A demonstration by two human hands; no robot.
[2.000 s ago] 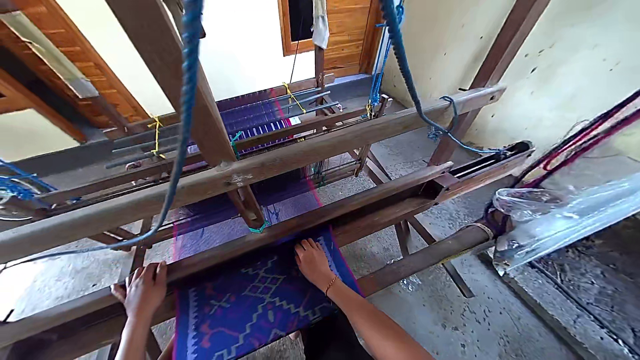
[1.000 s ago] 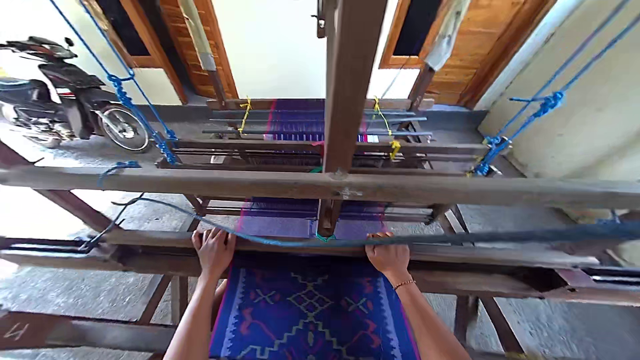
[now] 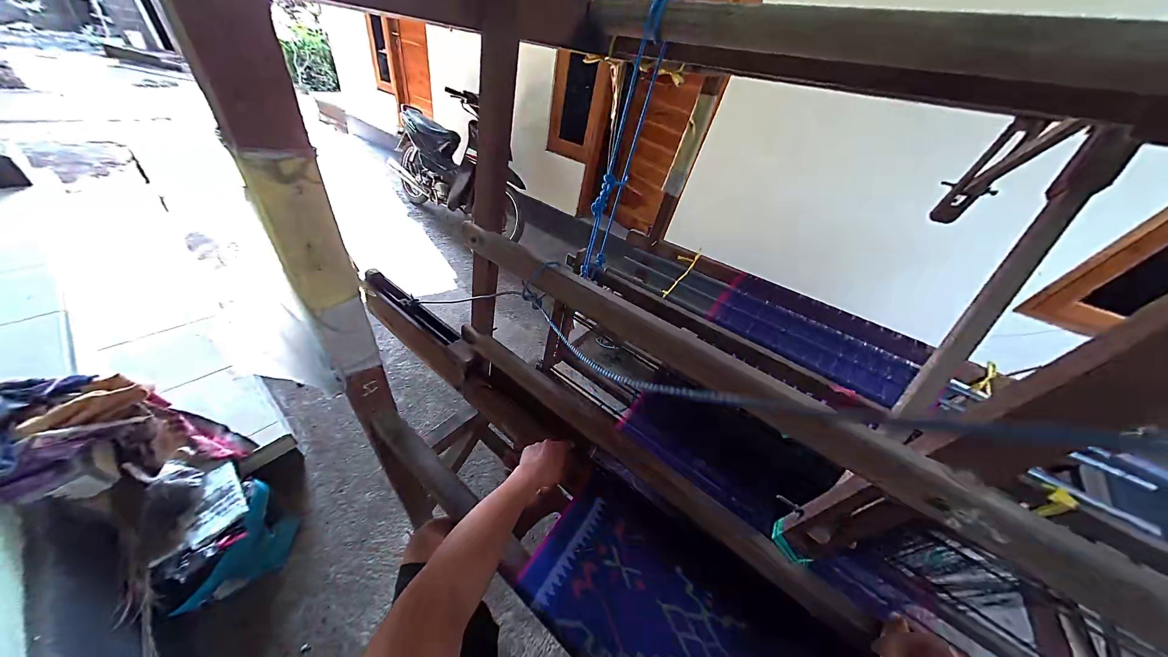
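A wooden handloom carries a blue patterned woven cloth (image 3: 630, 584) at the lower middle, with purple warp threads (image 3: 812, 351) stretched out behind. My left hand (image 3: 546, 464) is at the wooden beater beam (image 3: 584, 411), near the cloth's left edge; its fingers are bent and partly hidden, so its grip is unclear. My right hand (image 3: 908, 636) shows only in part at the bottom edge, by the lower right end of the same beam. A blue-grey rope (image 3: 620, 379) runs across above the beam. The shuttle box (image 3: 415, 310) forms the beam's far left end.
A painted post (image 3: 306, 246) stands left of the loom. Beyond it lie a heap of cloths (image 3: 91, 420) and a blue plastic bag (image 3: 265, 538). An upper crossbar (image 3: 693, 351) spans the loom, and blue cords (image 3: 607, 182) hang over it. A motorbike (image 3: 447, 164) is parked behind.
The view has swung strongly to the left. A second ago both hands rested on the beam at either side of the cloth; my right hand is now mostly out of the frame.
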